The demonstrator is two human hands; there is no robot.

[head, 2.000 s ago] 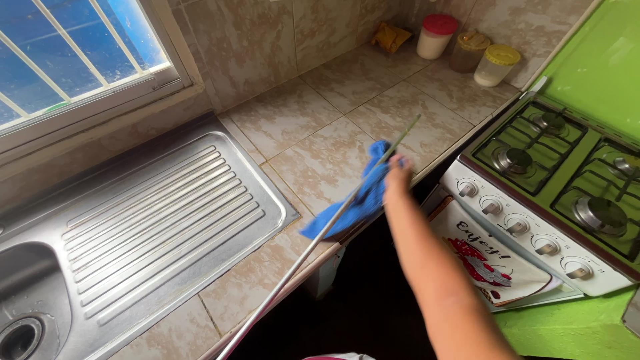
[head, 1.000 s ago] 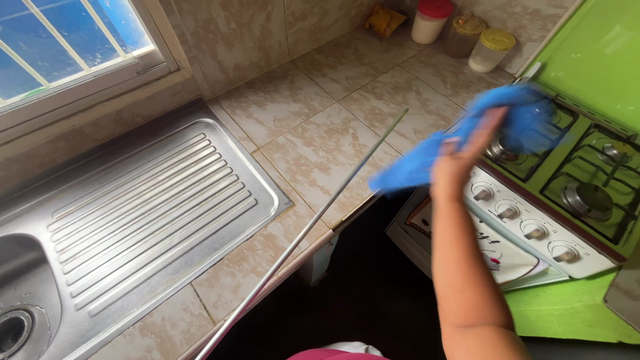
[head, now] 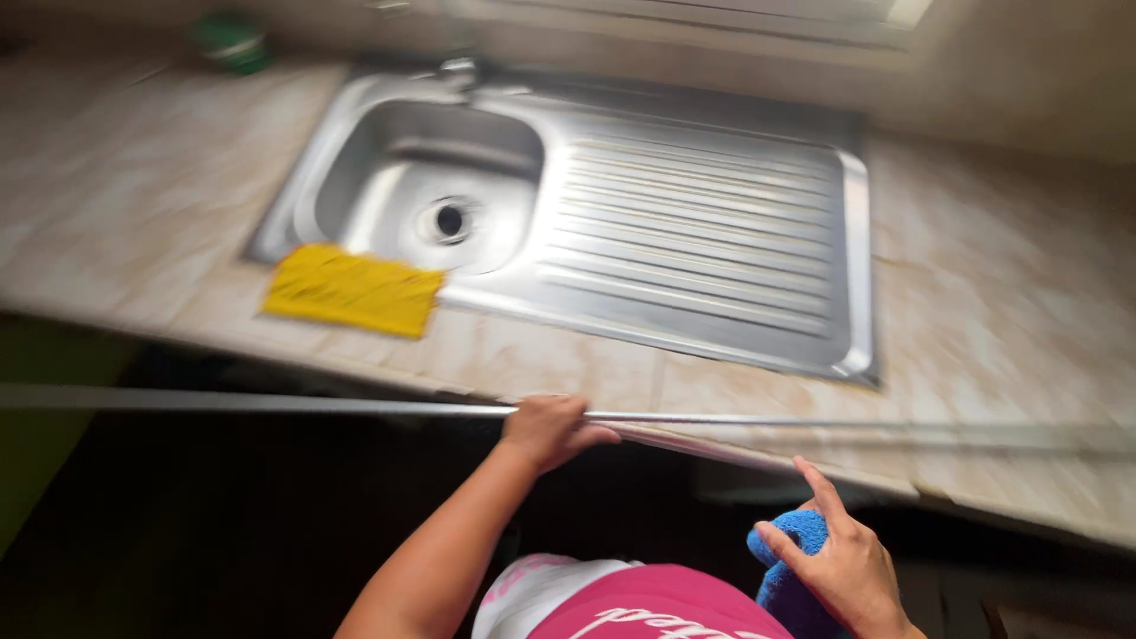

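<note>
My left hand (head: 552, 431) is closed around a long thin metal rod (head: 355, 406), which lies nearly level along the counter's front edge. In my right hand (head: 843, 555) a blue cloth (head: 785, 555) is bunched against the palm, with the index finger stretched toward the counter edge. A yellow cloth (head: 351, 291) lies at the front rim of the steel sink basin (head: 448, 177). To the basin's right is the ribbed drainboard (head: 692, 231). Much of the view is blurred.
The tiled counter (head: 133, 204) runs on both sides of the sink. A green container (head: 232, 44) stands at the back left, and a faucet (head: 460, 73) is behind the basin. A window frame (head: 710, 27) is above the drainboard.
The view has swung far left from the stove to the sink. The blue cloth was over the stove's near corner and is now low by the counter edge. My left hand on the rod has come into view.
</note>
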